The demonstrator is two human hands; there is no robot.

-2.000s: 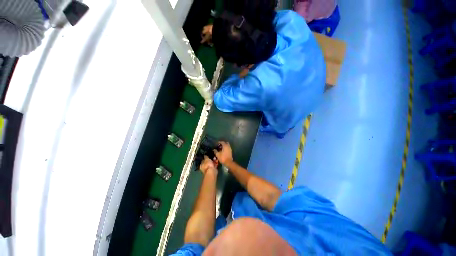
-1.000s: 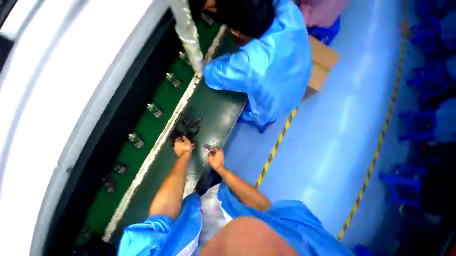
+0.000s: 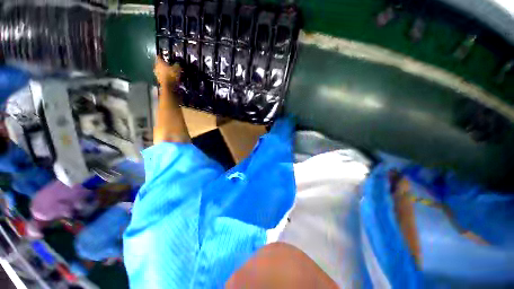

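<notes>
A large glossy black parts tray (image 3: 228, 70) with rows of pockets and white glare lies at the top, left of centre. My left hand (image 3: 168, 76) is at the tray's left edge, its fingers over the nearby pockets. Blur hides whether it grips anything. My right arm shows only as a blurred strip of skin by the blue cloth at the lower right, and my right hand cannot be made out. Blurred dark housings (image 3: 476, 119) lie on the green bench strip at the right.
An open cardboard box (image 3: 242, 138) sits below the tray. Blurred phone units (image 3: 465, 47) are on the green belt beyond the pale rail (image 3: 394, 63). A pale metal frame (image 3: 59, 127) and people in blue and pink clothing are at the left.
The view has swung left, bringing in the black tray and box. My left hand has moved from the dark parts to the tray. My right hand is no longer clearly visible.
</notes>
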